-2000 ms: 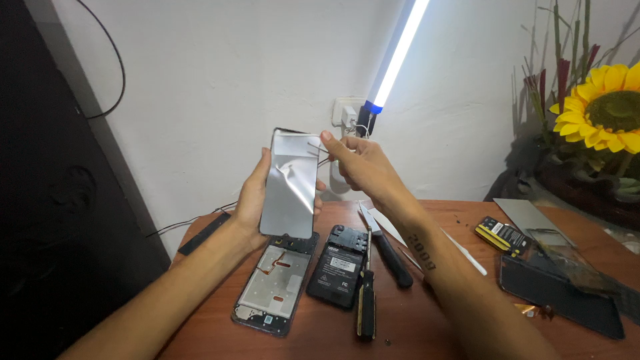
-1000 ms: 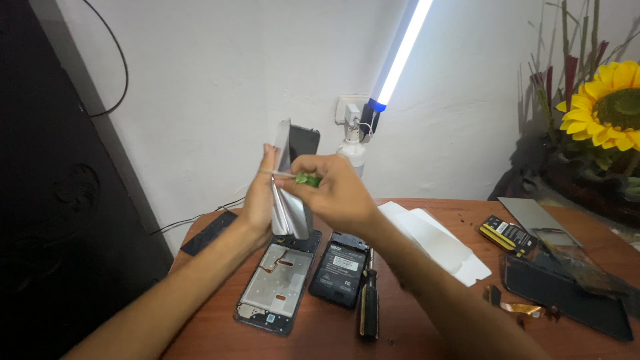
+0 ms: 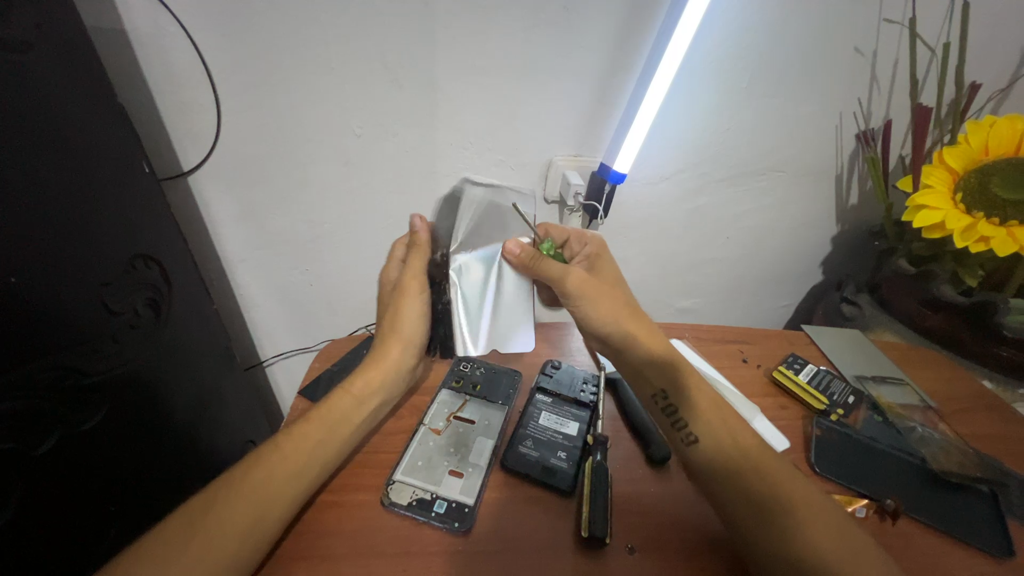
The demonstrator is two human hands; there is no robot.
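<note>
My left hand (image 3: 406,296) holds a dark, flat panel (image 3: 441,308) upright by its left side; motion blurs it. My right hand (image 3: 572,268) pinches the right edge of a creased silvery sheet (image 3: 494,296) that stands beside the panel. A small green-handled screwdriver (image 3: 549,248) is also in my right hand, its shaft pointing up and left. Below lie an opened phone frame (image 3: 448,448) with an orange flex cable and a black phone with its back cover off (image 3: 552,432). A black and yellow screwdriver (image 3: 596,488) lies next to that phone.
A black-handled tool (image 3: 640,420) and a white strip (image 3: 732,396) lie partly under my right forearm. At right are a phone battery (image 3: 816,384), a grey plate (image 3: 864,360) and a dark phone cover (image 3: 912,488). A lit tube lamp (image 3: 660,88) leans near a wall socket; an artificial sunflower (image 3: 980,180) stands at right.
The silvery sheet lay flat over the piece in my left hand; now it stands apart from the dark panel, pinched by my right hand. The green screwdriver's shaft has swung to point up.
</note>
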